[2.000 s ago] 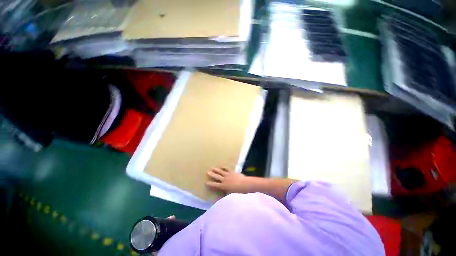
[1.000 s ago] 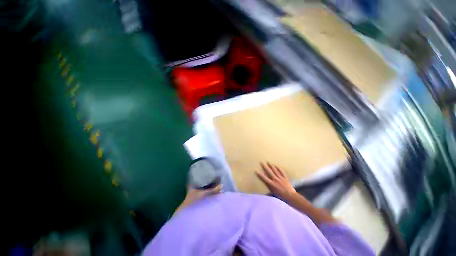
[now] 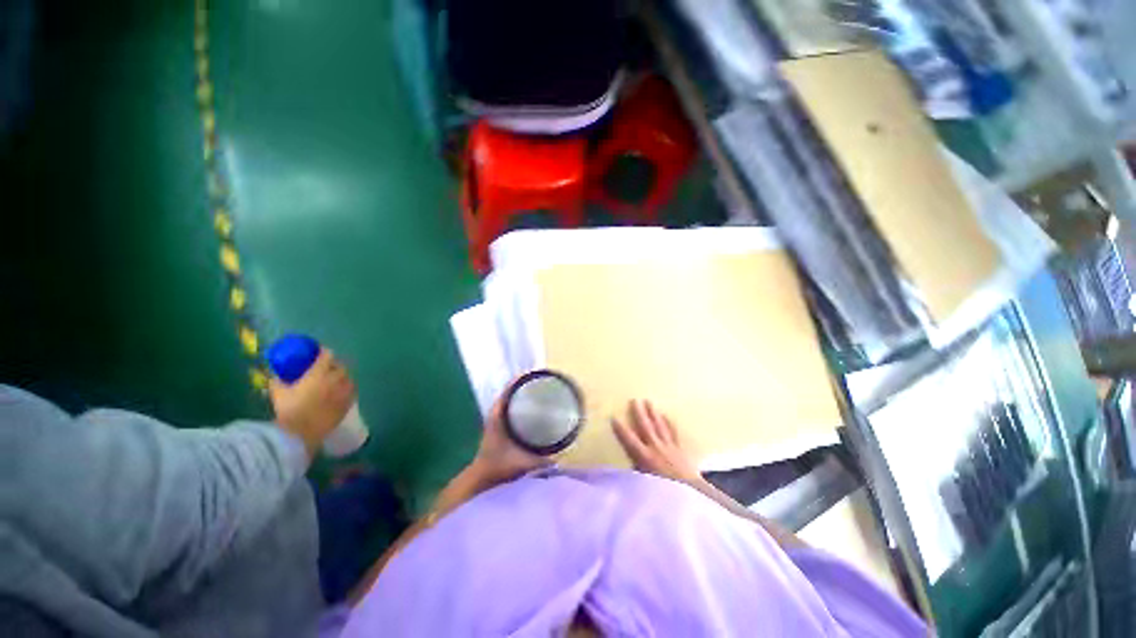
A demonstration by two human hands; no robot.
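A tan cardboard sheet [image 3: 698, 337] lies in front of me on a stack, with white interleaf sheets [image 3: 505, 293] sticking out around its far and left sides. My right hand [image 3: 654, 439] rests on the near edge of the cardboard, fingers spread, holding nothing. My left hand [image 3: 501, 451] is closed around a black vacuum flask with a round silver lid [image 3: 544, 413], upright at the near left corner of the stack. The flask hides part of the fingers.
A person in a grey sleeve [image 3: 162, 486] is close on the left, holding a white bottle with a blue cap [image 3: 294, 357]. Red stools [image 3: 530, 175] stand beyond the stack beside a seated person. The bench on the right bears another tan-topped stack [image 3: 891, 175] and dark parts on white sheets.
The view has turned left. The flask has moved beside the cardboard's near left corner. My right hand remains on the cardboard. The person with the bottle has come into view.
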